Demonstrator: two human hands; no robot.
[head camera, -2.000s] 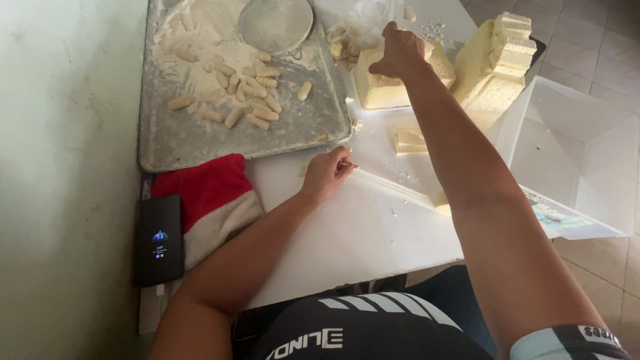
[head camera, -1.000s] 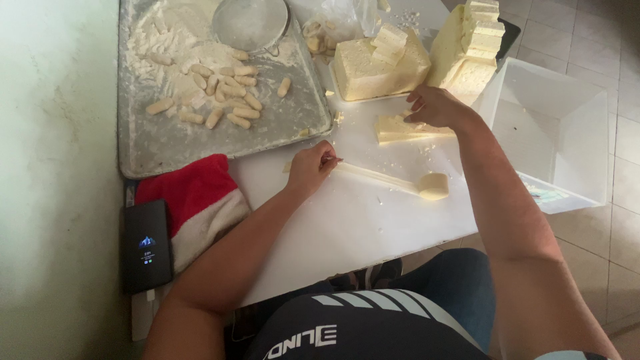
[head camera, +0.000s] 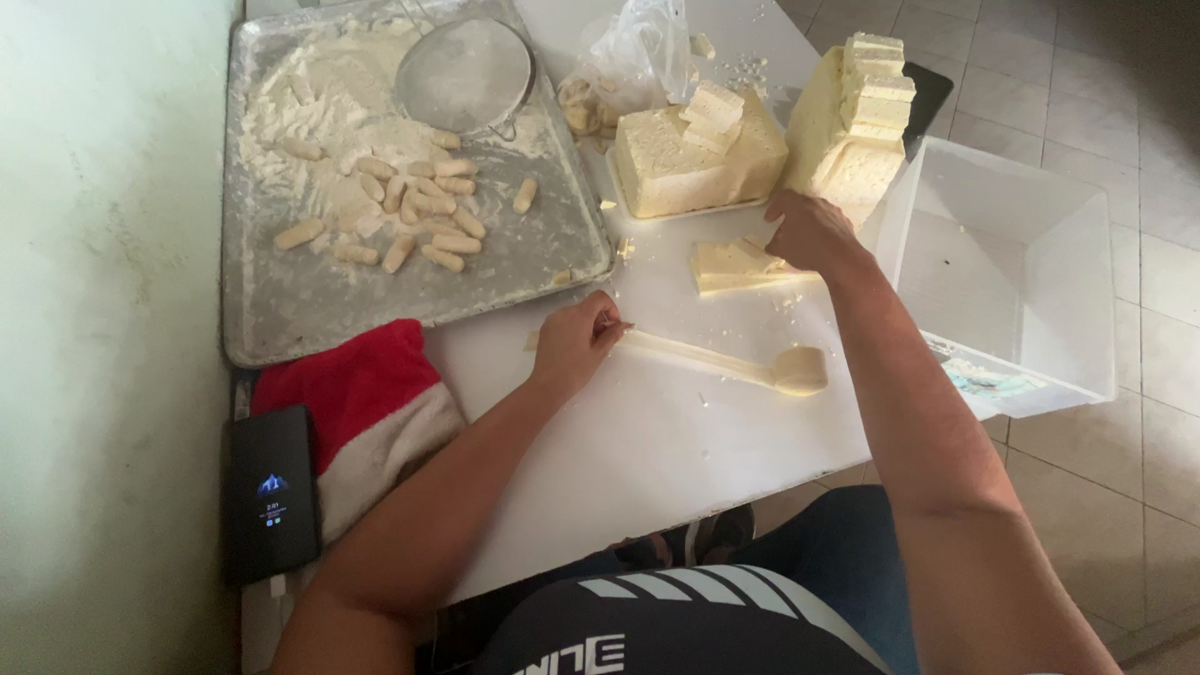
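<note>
My left hand (head camera: 583, 339) pinches the end of a long thin strip of dough (head camera: 694, 356) lying on the white table. At the strip's right end is a thicker roll of the same dough (head camera: 801, 371). My right hand (head camera: 814, 232) touches a flat piece of pale cheese (head camera: 733, 265), its fingertips at the right part; whether they grip a bit of it I cannot tell. Behind it stand a cheese block (head camera: 675, 169) with cut sticks (head camera: 714, 111) on top and a taller, stacked block (head camera: 848, 131). Finished-looking floured rolls (head camera: 427, 202) lie at the left.
A floured metal tray (head camera: 525, 298) holds the rolls and a round sieve (head camera: 466, 75). A plastic bag (head camera: 642, 56) lies behind the blocks. A translucent bin (head camera: 1008, 262) is at the right. A red and white cloth (head camera: 361, 403) and a phone (head camera: 272, 497) lie at the left edge.
My right hand has come from the cheese block down to the flat cheese piece. Cut sticks on the block and the dough roll, earlier covered, now show. My left hand still pinches the strip.
</note>
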